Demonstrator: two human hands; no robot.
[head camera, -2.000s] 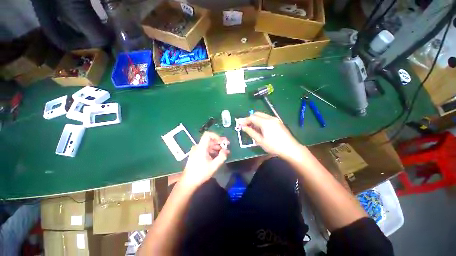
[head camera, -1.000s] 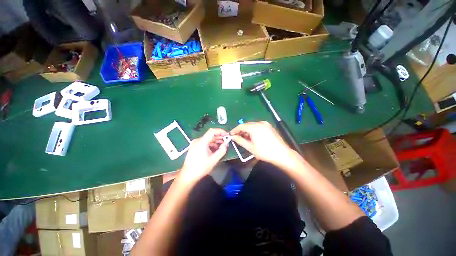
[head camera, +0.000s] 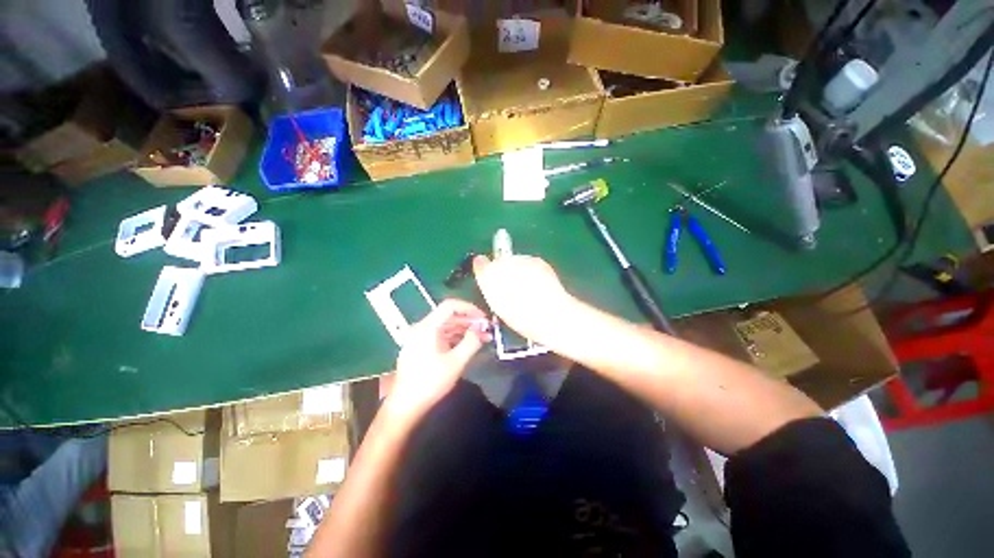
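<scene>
A white housing frame (head camera: 521, 351) with a large window is at the bench's front edge, partly hidden under my right forearm and hand. My left hand (head camera: 438, 340) pinches its left edge, with a small pale spot at the fingertips. My right hand (head camera: 521, 292) reaches over the frame, fingertips beside small dark parts (head camera: 462, 273) on the bench; whether it holds anything is hidden. A small whitish oval bottle (head camera: 501, 243) stands out just beyond my right hand. A second white housing frame (head camera: 402, 304) lies left of my hands.
Several white housings (head camera: 242, 247) lie at left. A blue bin (head camera: 304, 150), cardboard boxes (head camera: 534, 107) and a white slip (head camera: 523, 176) are at the back. A hammer (head camera: 613, 242), blue-handled cutters (head camera: 693, 242) and a grey-barrelled tool (head camera: 796, 180) are at right.
My right hand has moved from the frame's upper corner up and left to the dark parts. My left hand stays by the frame. The whole view has shifted slightly.
</scene>
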